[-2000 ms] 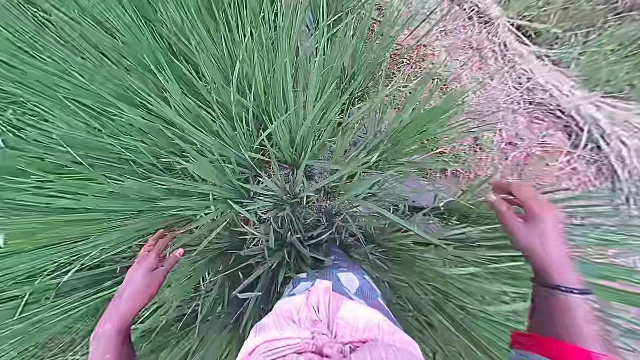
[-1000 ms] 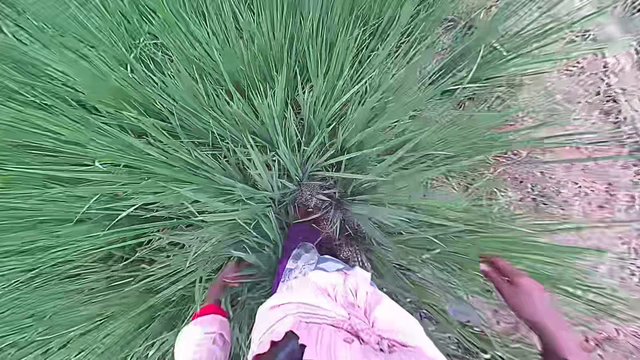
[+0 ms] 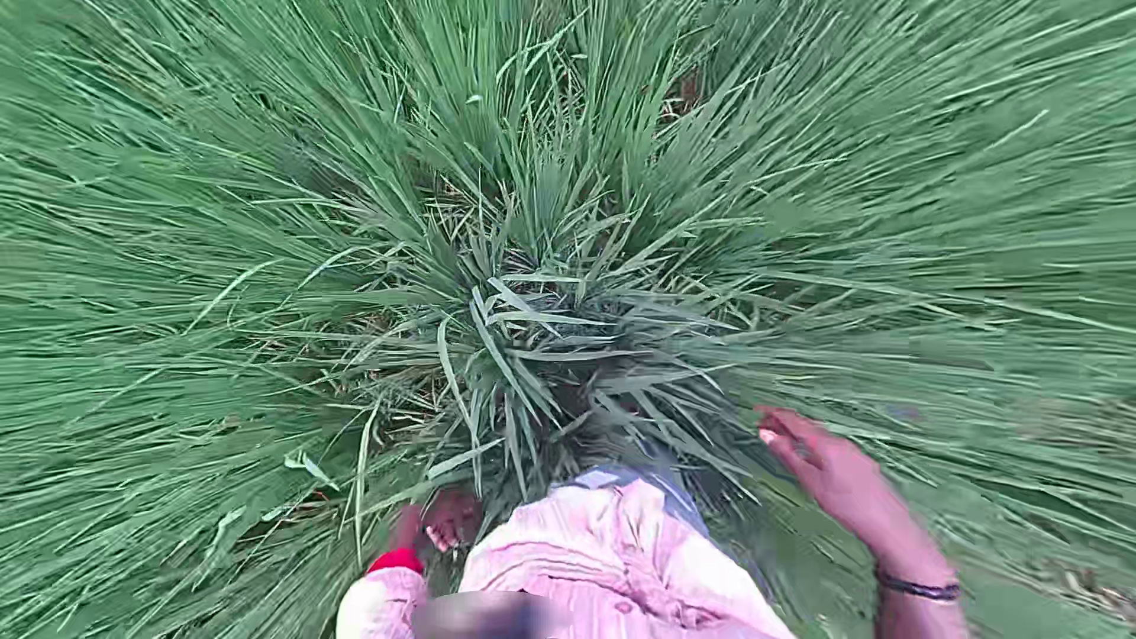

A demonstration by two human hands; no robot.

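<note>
Tall green grass-like plants spread around me on all sides, with long narrow blades. At the lower left, my left hand hangs low beside my pink shirt, close to the blades; it is partly in shadow and its fingers look curled, and I cannot tell if it holds anything. My right hand is out to the right above the blades, fingers loosely bent and apart, with nothing in it. A dark band circles that wrist. A red cuff edges the left sleeve.
Dry stalks and litter lie among the plant bases left of centre. A patch of brownish ground shows at the lower right edge. Dense blades surround my legs, and the footing beneath them is hidden.
The view has shifted a lot; the bare ground strip at the right of the earlier frames is mostly gone. My left hand, out at the lower left two seconds ago, is now nearer my body.
</note>
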